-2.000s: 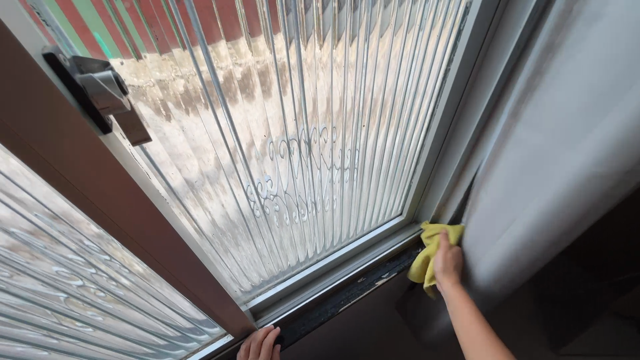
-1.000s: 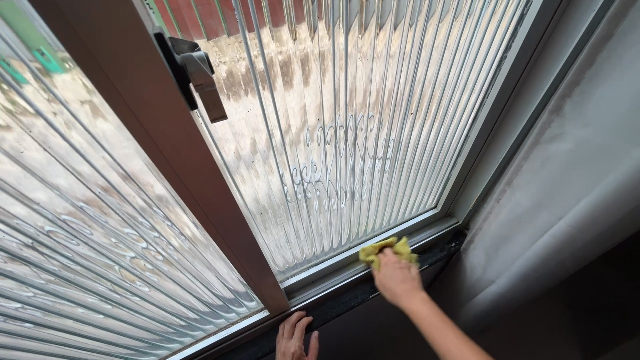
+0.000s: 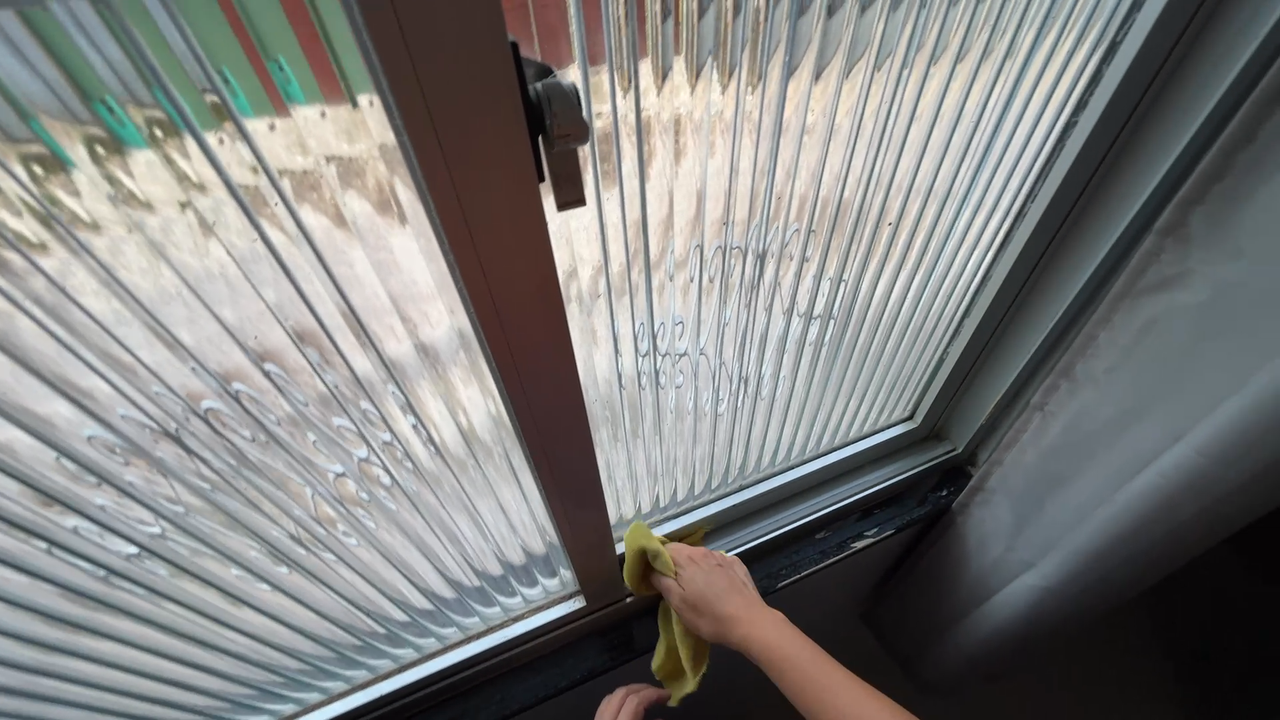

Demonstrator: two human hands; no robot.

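My right hand [image 3: 712,592] grips a yellow cloth [image 3: 682,650] at the bottom rail of the right window pane, just right of the brown vertical frame post [image 3: 500,300]. Part of the cloth hangs below the fingers over the dark sill. At the bottom edge of the view, my left hand [image 3: 632,703] shows only its fingers, close to the hanging end of the cloth; whether they touch it or hold anything cannot be told. The metal window track [image 3: 850,490] runs from the cloth to the right corner.
Ribbed glass panes [image 3: 760,250] stand on both sides of the post. A window handle [image 3: 562,130] sticks out near its top. The dark sill [image 3: 830,540] has worn, flaking patches. A grey curtain [image 3: 1130,400] hangs at the right.
My right hand has moved left with the cloth along the track, from the right corner to beside the post. The view has shifted, showing more of the left pane.
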